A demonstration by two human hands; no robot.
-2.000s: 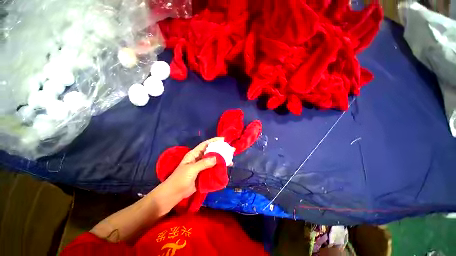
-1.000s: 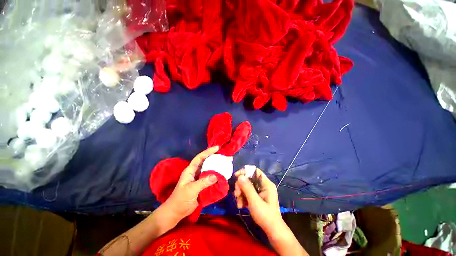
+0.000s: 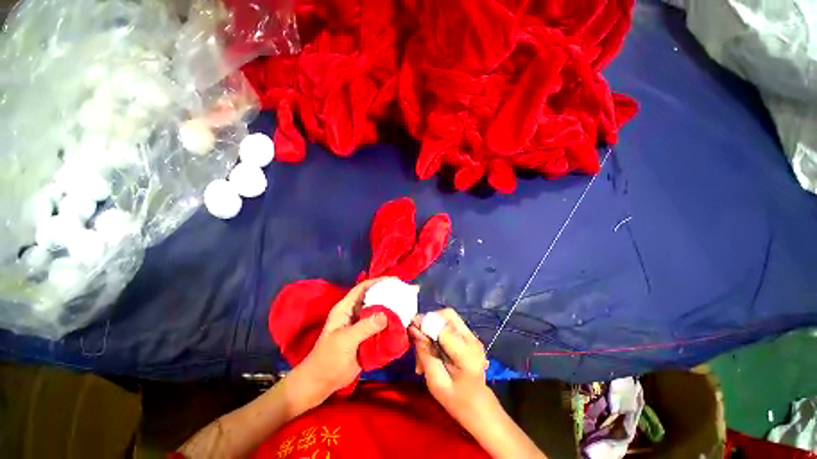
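Note:
The red plush piece [image 3: 300,314] with rounded lobes is held at the table's near edge. My left hand [image 3: 345,341] grips it together with a white ball [image 3: 392,299] set among the lobes. My right hand [image 3: 451,357] is just right of the ball, fingertips pinched close to its lower right side. A white wrap [image 3: 434,324] shows on a right finger. A needle between the right fingertips is too small to make out clearly. Part of the plush is hidden behind my left hand.
A large red plush pile [image 3: 511,90] lies at the far side. A clear plastic bag of white balls [image 3: 107,152] is at left, with three loose balls [image 3: 248,179] beside it. A white thread [image 3: 551,246] slants to the near edge. A box with scraps [image 3: 685,403] stands below right.
My right hand has come into view from below and moved up to the ball. My left hand still holds the plush and ball. The whole view has shifted slightly.

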